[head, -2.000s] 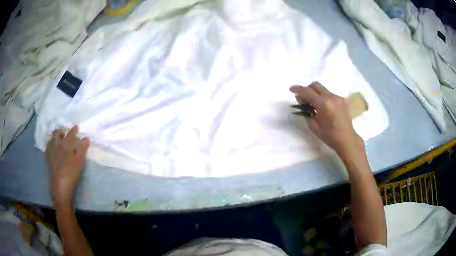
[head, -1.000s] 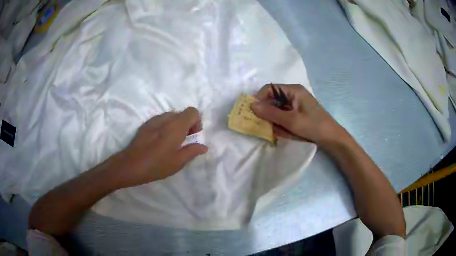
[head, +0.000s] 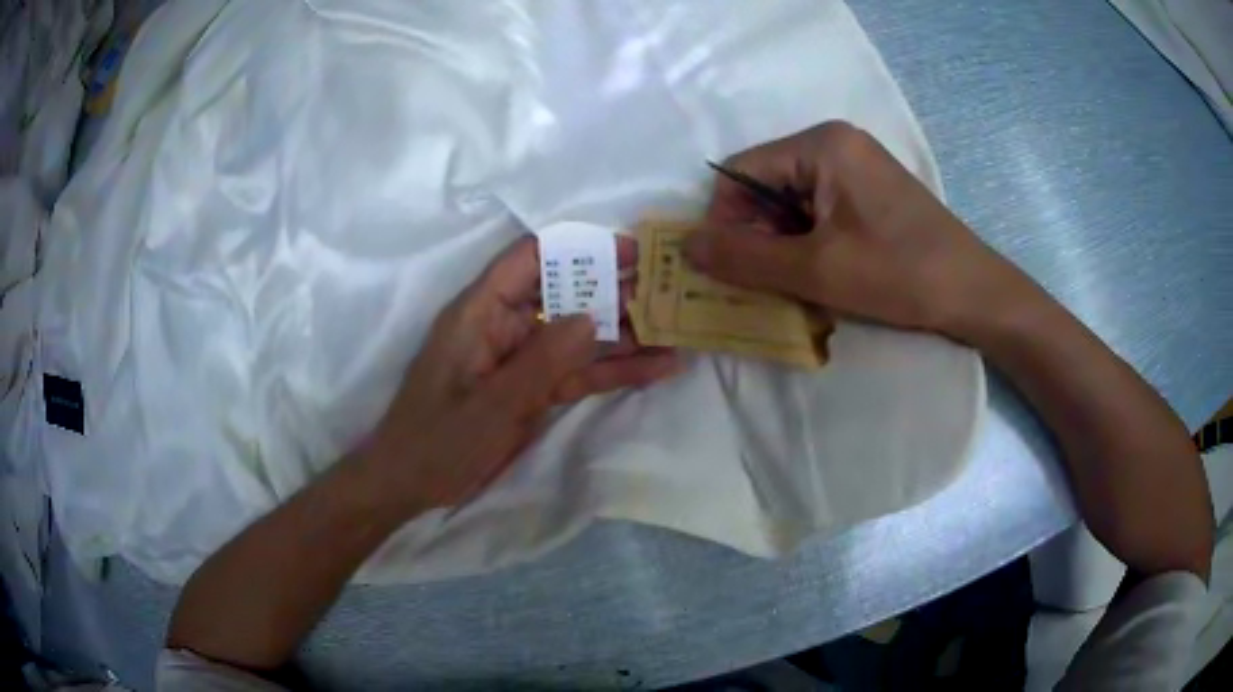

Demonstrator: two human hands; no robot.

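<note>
The white jacket lies with its shiny lining (head: 365, 149) up on the table, the matte hem curving along the near side. My left hand (head: 500, 365) holds the white care label (head: 579, 277) between thumb and fingers, its dark print facing up. My right hand (head: 838, 237) holds the tan paper work ticket (head: 723, 304) right beside the label. The dark thread snips (head: 757, 187) are also in my right hand, one pointed tip showing and the rest hidden by the fingers. The navy brand label (head: 64, 403) is on the lining at the far left.
The grey-blue table (head: 1055, 149) shows on the right and along its curved near edge. Off-white cloth lies at the far left and in the top right corner. A yellow and blue object (head: 104, 79) is partly visible at upper left. White cloth hangs below the table at lower right.
My left hand has turned the care label up so its print shows. My right hand has brought the ticket next to it, and the ticket now lies flatter. The view has shifted.
</note>
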